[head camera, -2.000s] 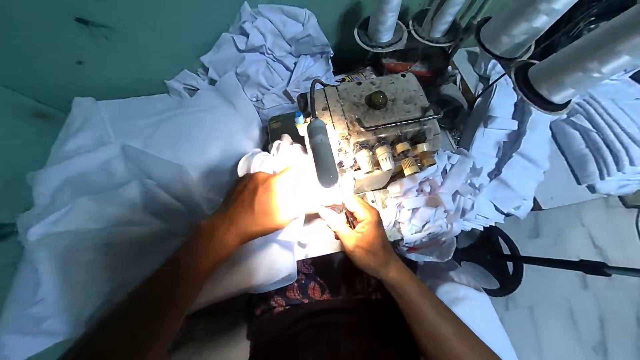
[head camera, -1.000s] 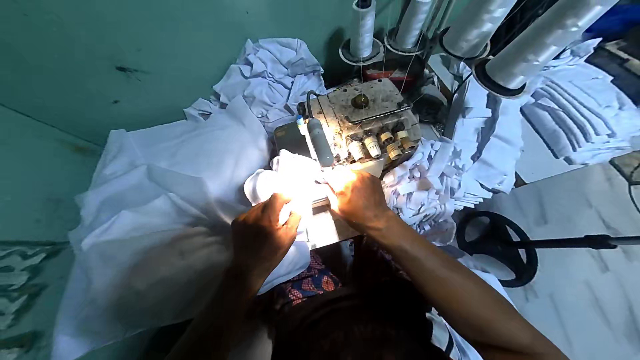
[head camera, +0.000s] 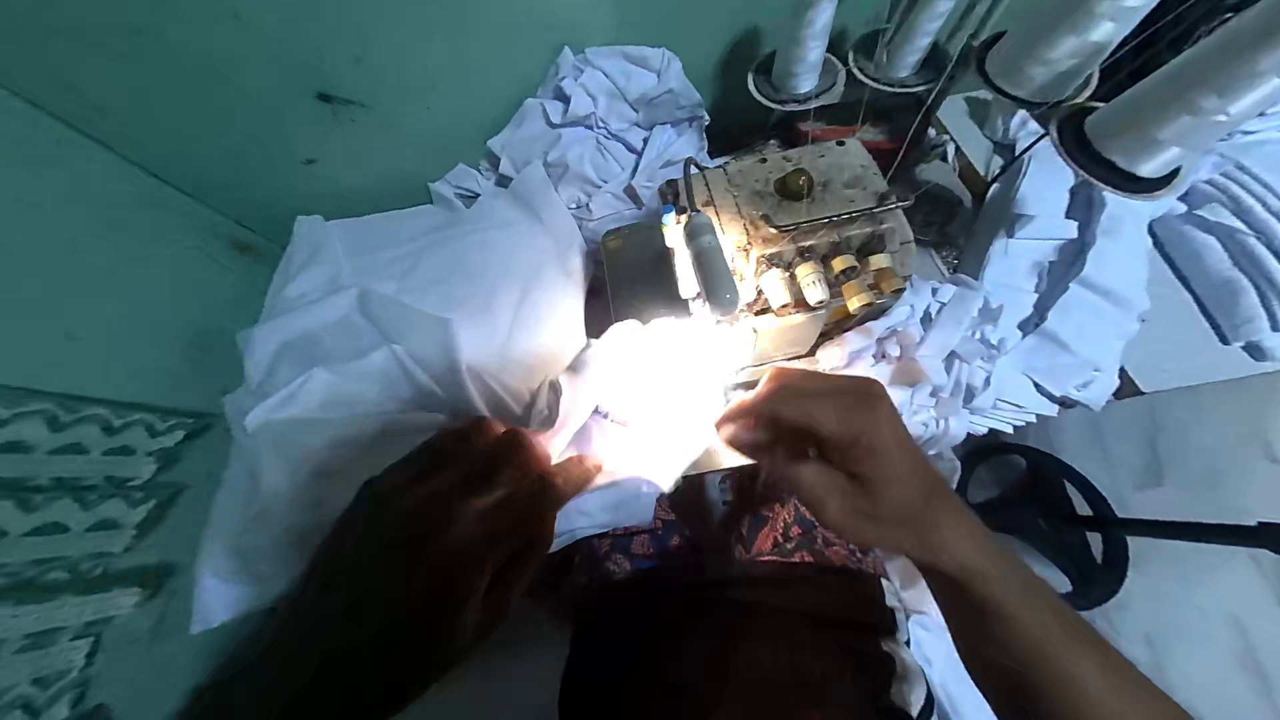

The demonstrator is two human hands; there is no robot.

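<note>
An overlock sewing machine [head camera: 825, 215] with several cream tension knobs stands at upper centre. A grey lamp [head camera: 710, 262] on it throws a glare that hides the needle area. White fabric [head camera: 410, 320] spreads from the left into this light. My left hand [head camera: 500, 480] rests on the fabric's near edge, thumb pointing right; its fingertips are dark, so its grip cannot be told. My right hand [head camera: 840, 455] is right of the glare, near the machine's front edge, with fingers curled and blurred; whether it holds anything cannot be told.
Crumpled white cloth [head camera: 610, 130] lies behind the machine. White scraps [head camera: 930, 350] heap at its right, beside folded white pieces [head camera: 1070, 270]. Thread cones [head camera: 910, 35] stand at the upper right. A black wheel-like ring with a rod [head camera: 1095, 520] is at lower right. The green wall [head camera: 200, 110] borders the left.
My right hand has drawn back from the lit needle area toward me and to the right. My left hand sits lower left of the light, away from where it was two seconds ago.
</note>
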